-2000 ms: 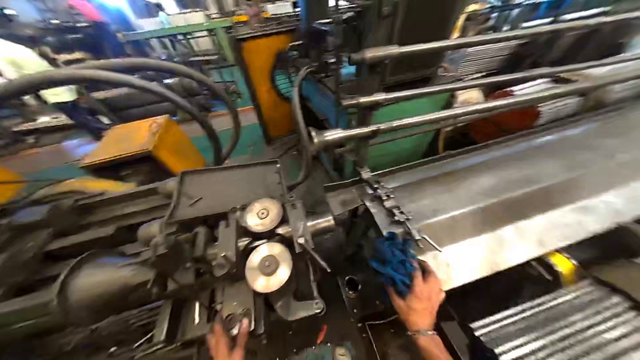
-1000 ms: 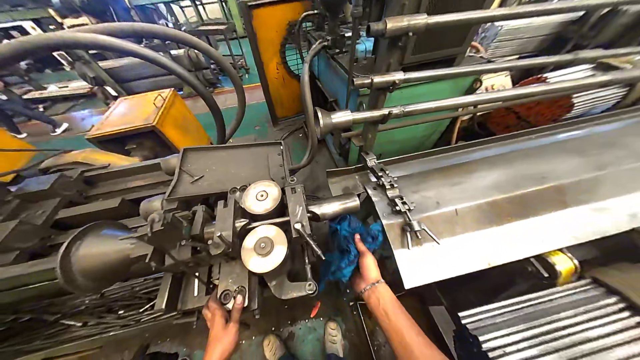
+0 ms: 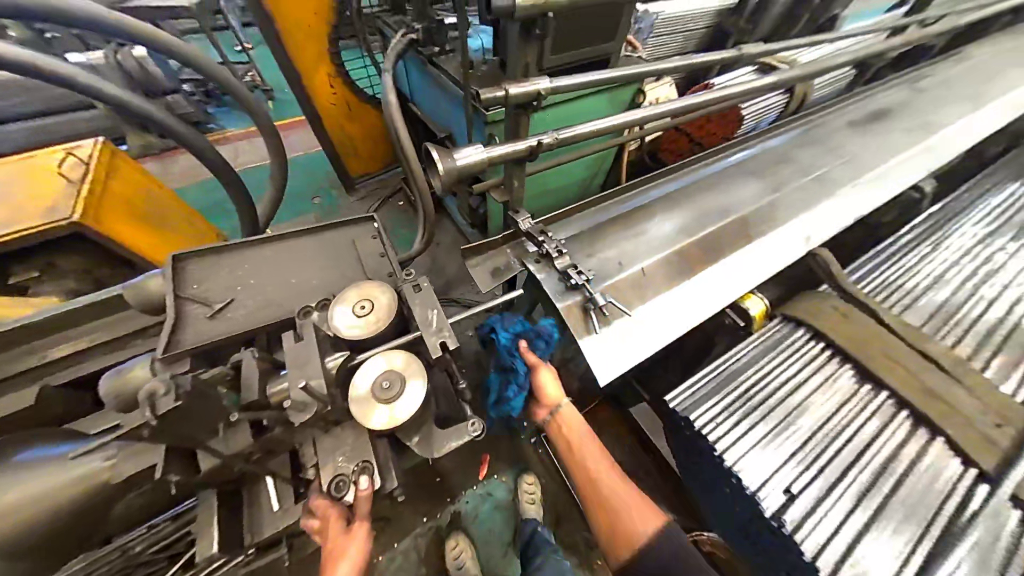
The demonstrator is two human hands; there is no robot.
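My right hand holds a blue cloth in the gap between the machine and the sheet-metal trough. Just above the cloth, a thin metal rod sticks out to the right from between two round metal rollers, the upper roller and the lower roller. My left hand is at a plate with two round buttons at the machine's lower front; its thumb or a finger rests on the right button. A clamp-like metal fitting lies across the trough's near end.
Bundled metal rods with a strap lie at the right. Metal bars with a flared end run above the trough. A shallow metal tray and a yellow box are at the left. My shoes stand on the floor below.
The thin rod now projects past the rollers' right side toward the trough. The blue cloth has moved from the trough's near end to the gap beside the machine. The view has shifted closer.
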